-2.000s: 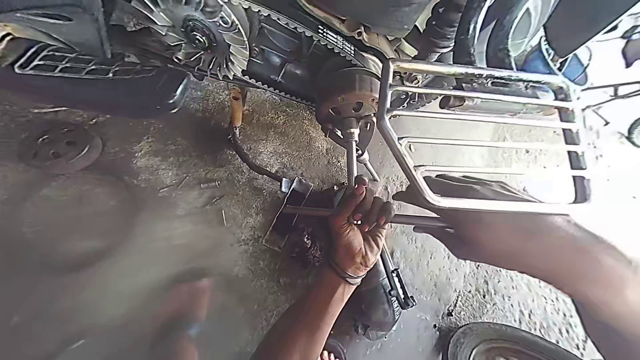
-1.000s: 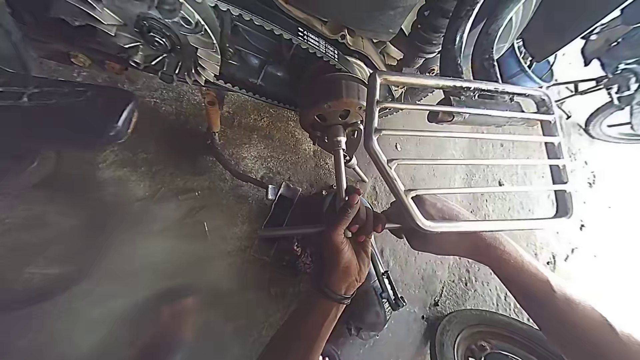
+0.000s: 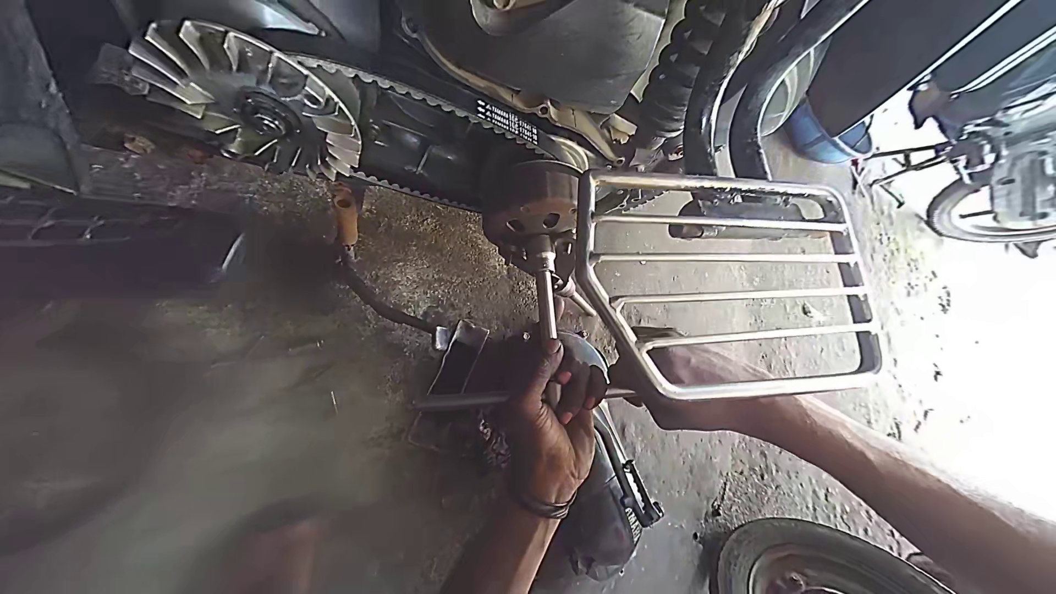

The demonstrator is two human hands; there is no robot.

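Note:
My left hand (image 3: 554,421) grips a metal T-handle socket wrench (image 3: 547,305) where its shaft meets the crossbar. The wrench's socket end sits at the centre of a round clutch housing (image 3: 532,198) on the scooter's drive side. My right hand (image 3: 652,388) is at the right part of the crossbar, its fingers partly hidden behind a chrome tubular rack (image 3: 730,388). A second short rod (image 3: 580,299) points out of the housing beside the wrench. A toothed drive belt (image 3: 429,99) runs from the housing to a finned fan pulley (image 3: 256,107).
A wheel with a tyre (image 3: 742,553) lies at the bottom right. Below my hands is a dark part with a metal bracket (image 3: 606,528). An orange-capped lever (image 3: 346,219) hangs under the engine. Another motorcycle (image 3: 998,173) and a blue bucket (image 3: 829,136) are at the upper right.
Both hands stay on the wrench, and its socket end remains at the clutch housing. The view has shifted a little.

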